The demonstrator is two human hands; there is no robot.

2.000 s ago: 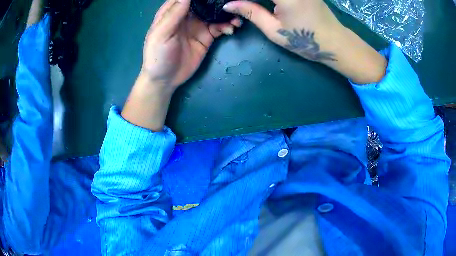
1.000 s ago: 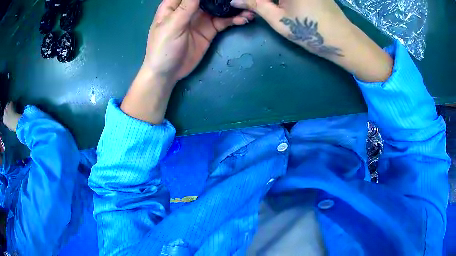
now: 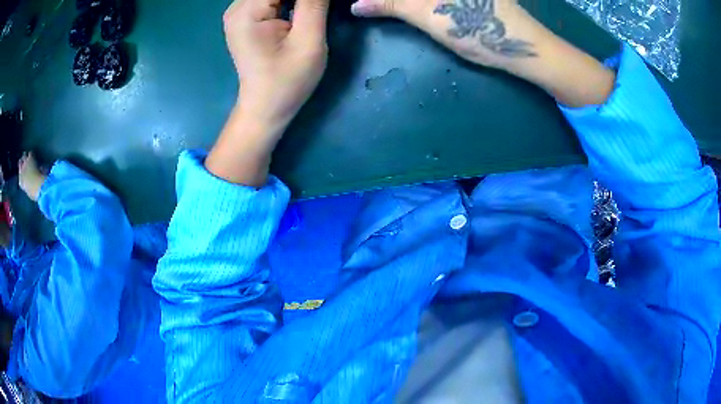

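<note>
My left hand (image 3: 278,51) is at the top edge, back of the hand up, fingers bent and partly cut off by the frame. My right hand (image 3: 443,20), with a dark tattoo, reaches in from the right; its thumb tip shows and its fingers are cut off by the top edge. The hands are apart, with a dark gap between them. The black round unit cannot be made out now, and whether either hand holds something is hidden.
Shiny black rounded units (image 3: 99,65) stand in a cluster at upper left on the dark green table (image 3: 427,110). A crinkled clear plastic bag (image 3: 644,31) lies at upper right. Another person's blue sleeve (image 3: 79,260) and hand are at left.
My left hand has turned back-up and its fingers have left the black unit's visible rim. The unit has gone from view. The other person's arm has drawn down from the table.
</note>
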